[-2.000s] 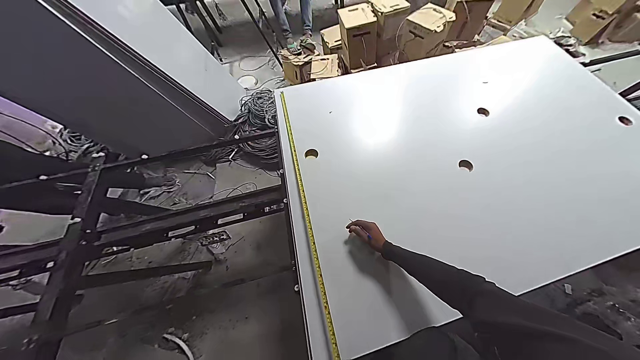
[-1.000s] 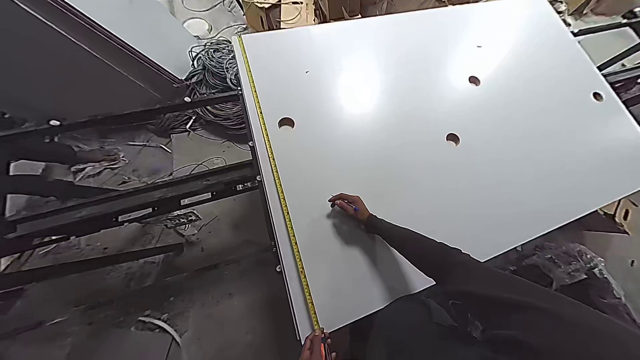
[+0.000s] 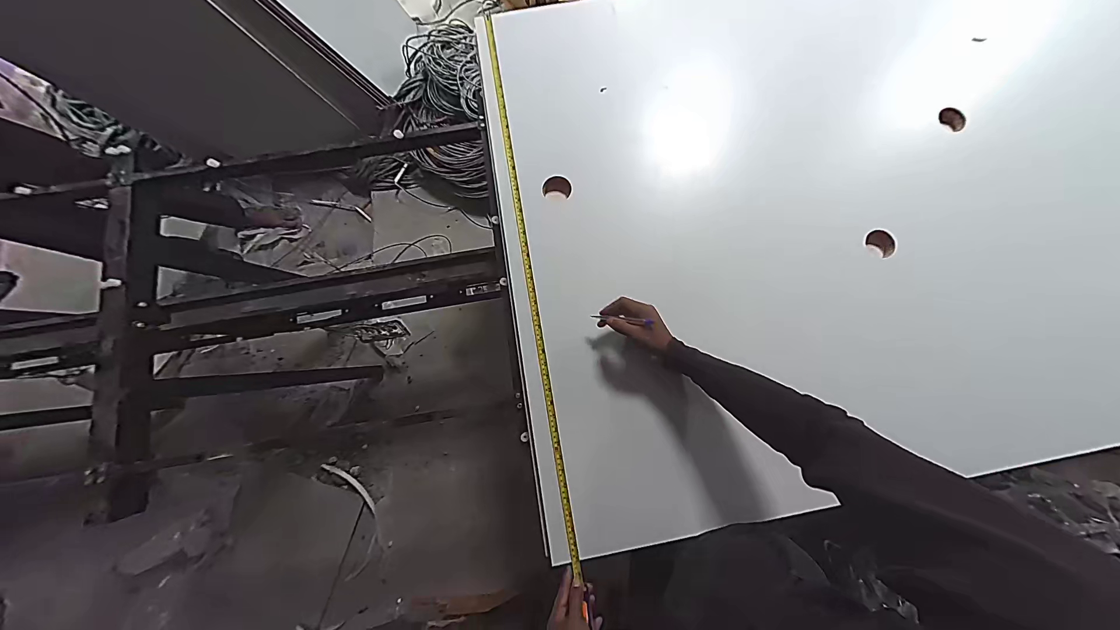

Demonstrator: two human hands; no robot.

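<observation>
A yellow tape measure (image 3: 535,324) lies stretched along the left edge of a large white board (image 3: 744,289), from its far corner to its near one. At the near corner, my left hand (image 3: 570,604) holds the tape's case, partly cut off by the bottom of the view; an orange part shows between the fingers. My right hand (image 3: 637,322) is over the board, to the right of the tape, closed around a pen (image 3: 626,319) whose tip points left. Its shadow falls on the white surface. Round holes (image 3: 557,187) pierce the board.
A black metal frame (image 3: 127,350) with crossbars stands left of the board. Coiled cables (image 3: 446,105) lie on the floor by the far left corner. A dark panel (image 3: 201,70) is at the upper left. Plastic wrap (image 3: 884,586) lies beyond the board's near edge.
My left hand, out of view two seconds ago, appears at the board's near corner with the tape's case. My right hand keeps the pen over the board. The view has shifted closer to the left edge.
</observation>
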